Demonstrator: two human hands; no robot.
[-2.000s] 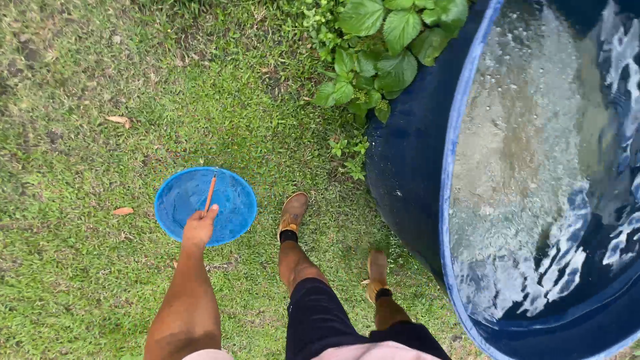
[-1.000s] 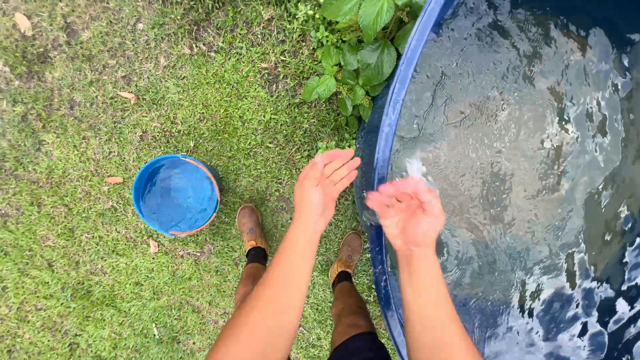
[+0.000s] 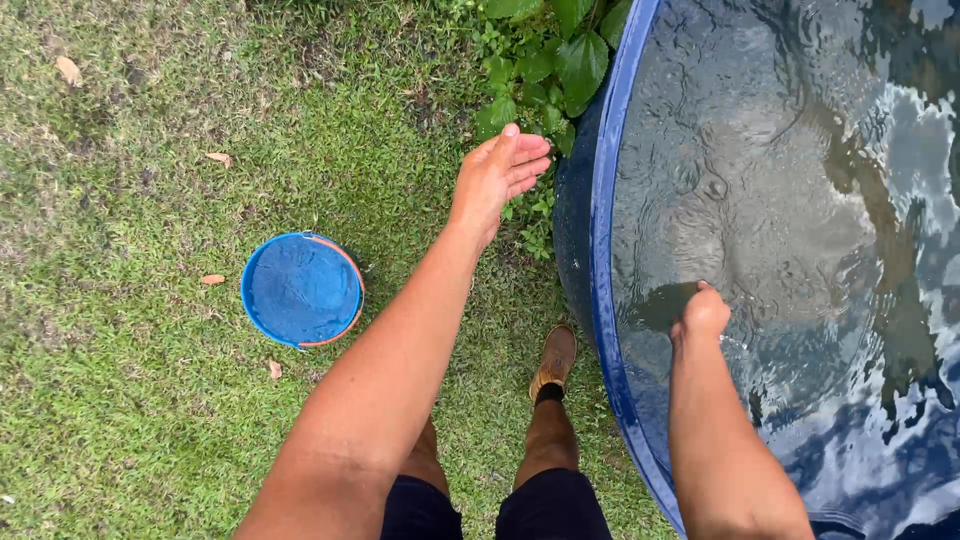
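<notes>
My left hand [image 3: 499, 176] is raised over the grass beside the tank, fingers apart and holding nothing. My right hand [image 3: 703, 313] reaches over the rim and dips into the water [image 3: 757, 225] of the large round blue tank [image 3: 602, 180]; its fingers are partly under the surface, so whether they hold something cannot be told. On the grass to the left stands a blue bucket [image 3: 300, 289] with water in it, its orange-gripped handle lying along the right side of the rim. Neither hand touches the bucket.
Leafy green plants [image 3: 581, 71] grow against the tank's outer wall, just beyond my left hand. A brown boot [image 3: 556, 360] stands on the grass [image 3: 150, 420] close to the tank. Several dry leaves lie around the bucket.
Two seconds ago my left hand held the bucket's handle; it has let go. One second ago both hands were raised near the rim; since then, my right hand has gone down into the water.
</notes>
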